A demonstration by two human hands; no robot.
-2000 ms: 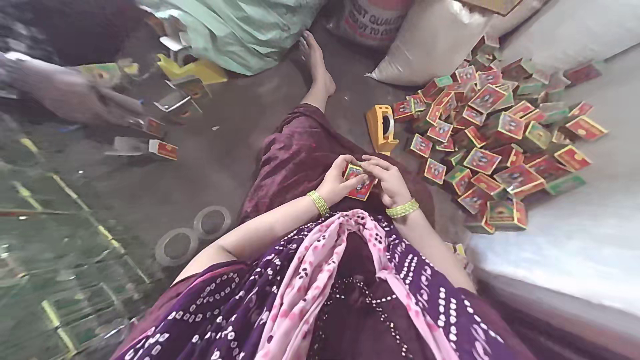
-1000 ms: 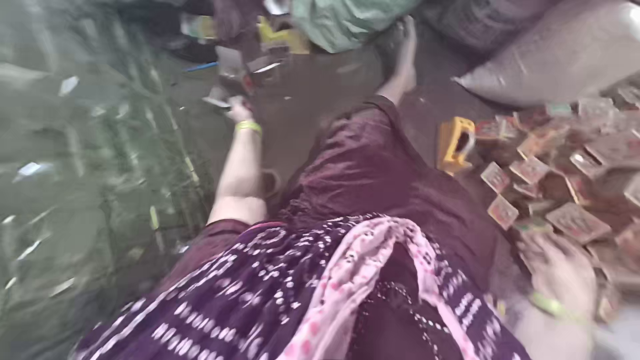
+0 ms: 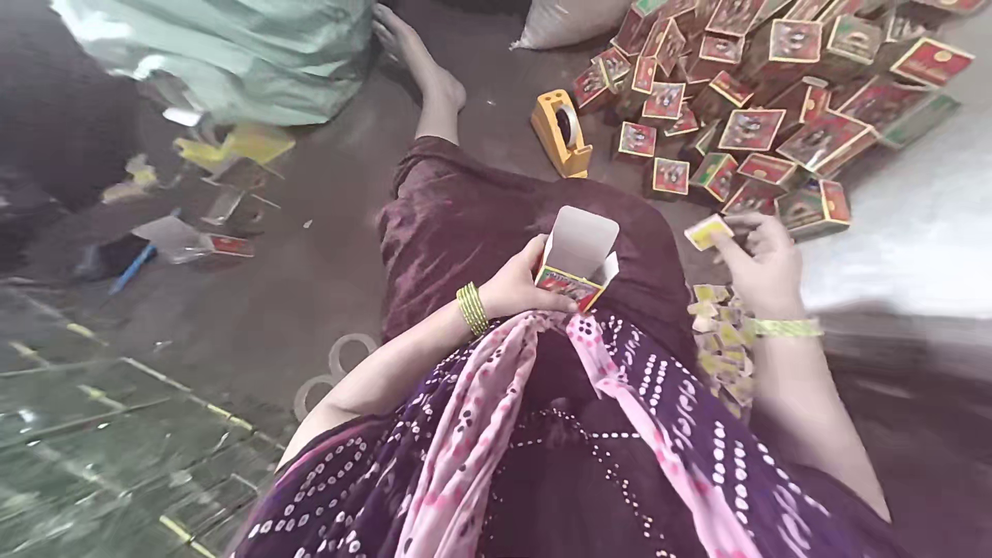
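Observation:
My left hand (image 3: 527,285) holds a small red and green cardboard box (image 3: 572,288) over my lap, its white-lined flaps standing up and its top uncovered. A small yellow card-like piece (image 3: 708,232) is pinched between the thumb and fingers of my right hand (image 3: 756,252), off to the right of the box. Many similar yellow pieces (image 3: 725,341) lie beside my right thigh, left of that wrist. What is inside the box cannot be seen.
A pile of red and green boxes (image 3: 750,129) covers the floor at the upper right. A yellow tape dispenser (image 3: 561,133) stands beyond my knee. Two rings (image 3: 353,355) lie left of my lap. A pale green sack (image 3: 232,58) and scattered cartons (image 3: 231,246) are at the upper left.
One second ago my left hand reached forward at the left and my right hand was at the box pile. Now both are nearer my lap, holding an uncovered box and a yellow piece.

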